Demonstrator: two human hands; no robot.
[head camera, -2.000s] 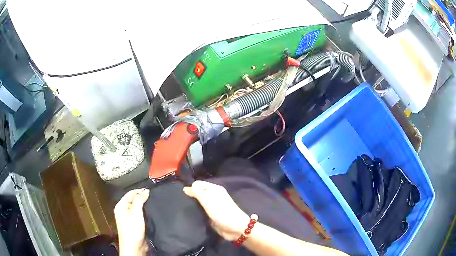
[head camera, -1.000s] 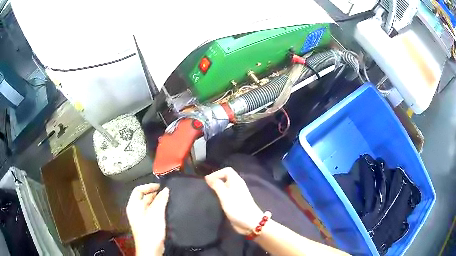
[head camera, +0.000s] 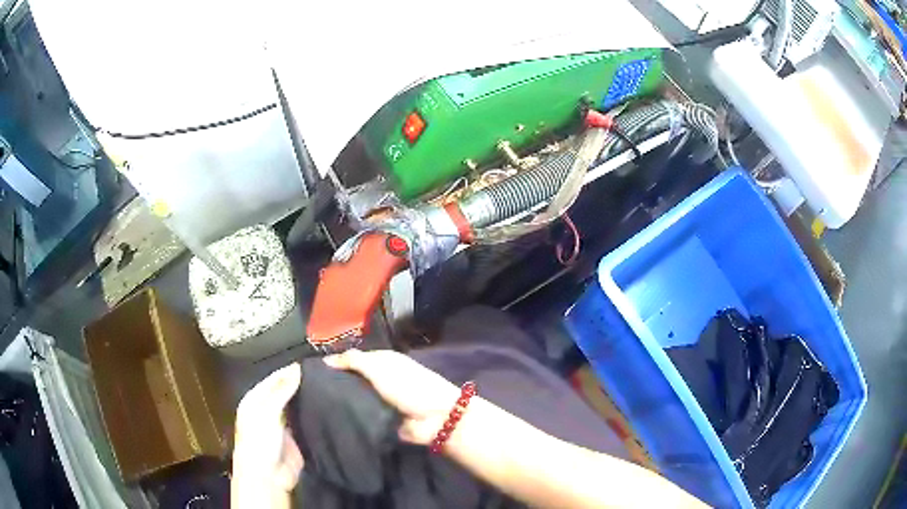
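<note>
A black fabric pouch (head camera: 343, 427) is held between my two hands, just below the front edge of the red trimmer head (head camera: 348, 301). My left hand (head camera: 264, 437) grips its left side, with the thumb near the top corner. My right hand (head camera: 403, 393), with a red bead bracelet at the wrist, grips its top and right side. The pouch is bunched and its top edge is close to the toothed edge; whether they touch is hard to tell. Its lower part merges with the dark cloth over my lap (head camera: 497, 363).
A blue tote (head camera: 636, 348) with black pieces stands at right. The green trimmer housing (head camera: 477, 119) and grey hose (head camera: 527, 194) lie ahead. A speckled block (head camera: 244, 288), a brown carton (head camera: 149, 398) and a white bin (head camera: 75, 427) stand at left.
My right hand has moved left along the pouch's top to near its left corner, and my left hand has shifted slightly left. The pouch, flat and spread before, is now bunched.
</note>
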